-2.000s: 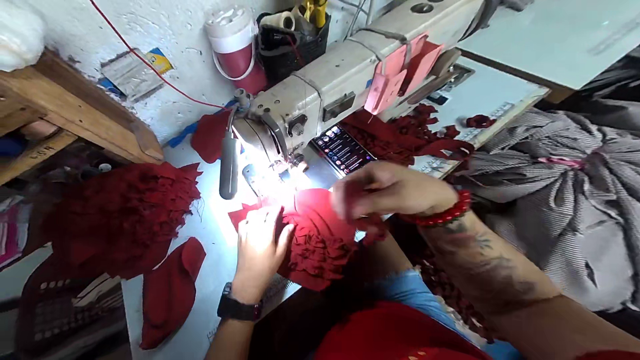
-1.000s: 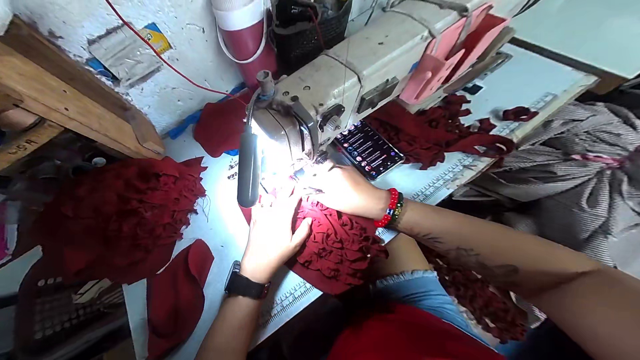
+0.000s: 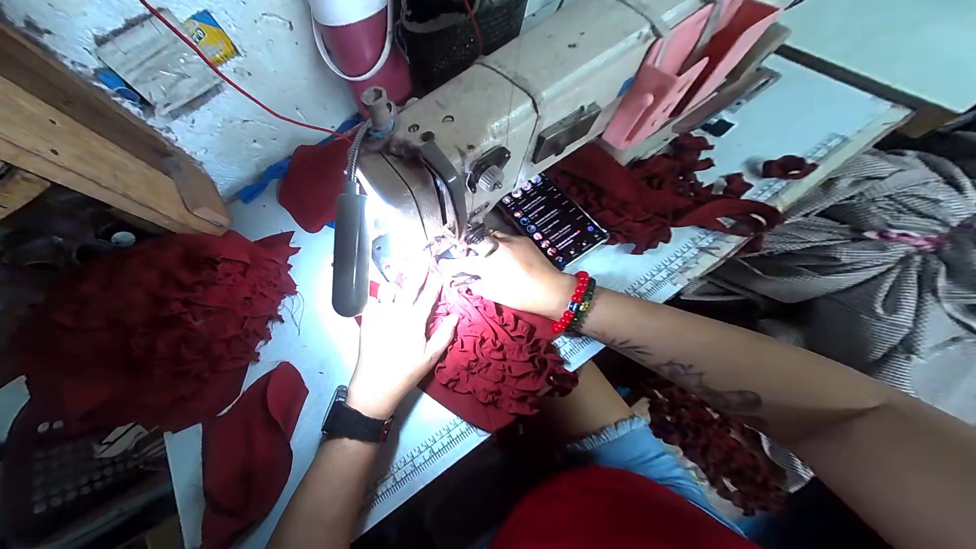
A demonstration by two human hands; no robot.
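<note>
A dark red fabric piece covered in ruffles (image 3: 499,354) lies under the lit head of a sewing machine (image 3: 427,179). My left hand (image 3: 396,335), with a black watch at the wrist, rests flat on the cloth's left edge, thumb spread from the fingers. At the needle area my right hand (image 3: 511,274) is bent over the cloth, its fingertips close to the presser foot. Glare and the machine head partly hide those fingertips, so what they pinch cannot be made out. A grey lamp (image 3: 351,255) hangs just left of the needle.
Left of the machine are a ruffled red heap (image 3: 152,328) and a flat red piece (image 3: 252,450). A lit phone (image 3: 557,221) lies behind my right hand, beside red strips (image 3: 648,191). Striped fabric (image 3: 862,267) is bundled at the right; a wooden frame (image 3: 99,130) stands upper left.
My right hand, raised over the cloth two seconds ago, has come down to the needle area. My left hand stays on the cloth. The view has shifted closer to the machine.
</note>
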